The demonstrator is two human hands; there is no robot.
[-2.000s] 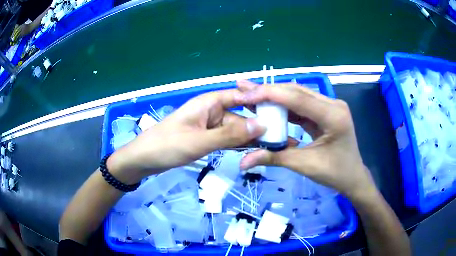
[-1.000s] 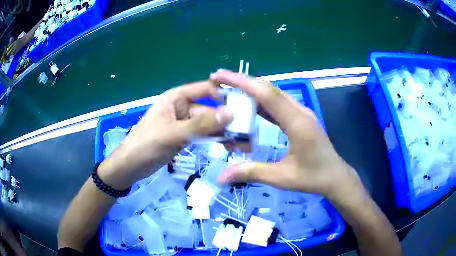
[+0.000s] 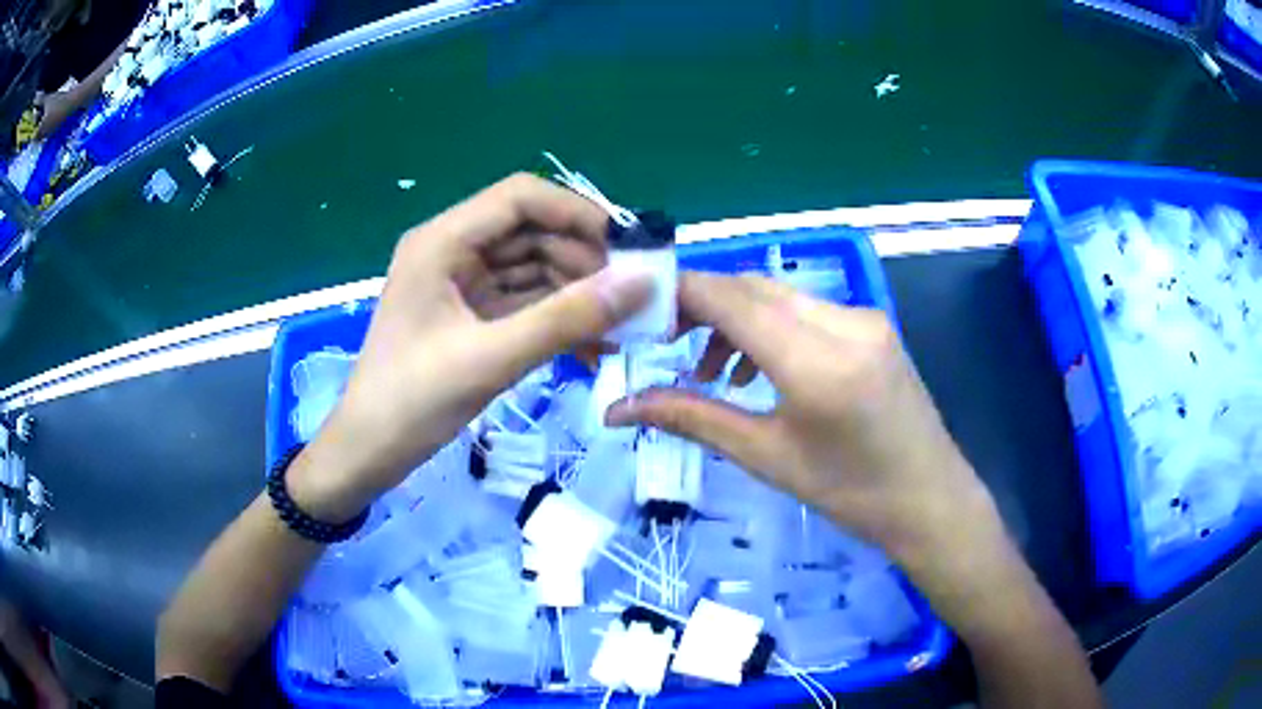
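A wired unit (image 3: pixel 642 288), a white block with a black end, is held above the near blue bin. Its black end points up and pale lead wires stick out toward the upper left. My left hand (image 3: pixel 485 298) grips it between thumb and fingers. My right hand (image 3: pixel 830 402) is just to its right, thumb and fingers apart, with its index fingertip at the block's side; whether it holds anything is unclear. The near bin (image 3: pixel 284 402) holds milky housings (image 3: pixel 457 603) with several wired units (image 3: pixel 717 640) on top.
A second blue bin (image 3: pixel 1086 402) of milky pieces stands at right. Beyond a pale rail (image 3: pixel 166 346) lies the green conveyor belt (image 3: pixel 720 111) with a unit (image 3: pixel 204 162) and loose bits. More units (image 3: pixel 21 485) lie at far left. A filled blue bin (image 3: pixel 263 49) is at upper left.
The held unit has turned from black end down to black end up. My right fingers have moved down from its top. Pieces on the belt have shifted right.
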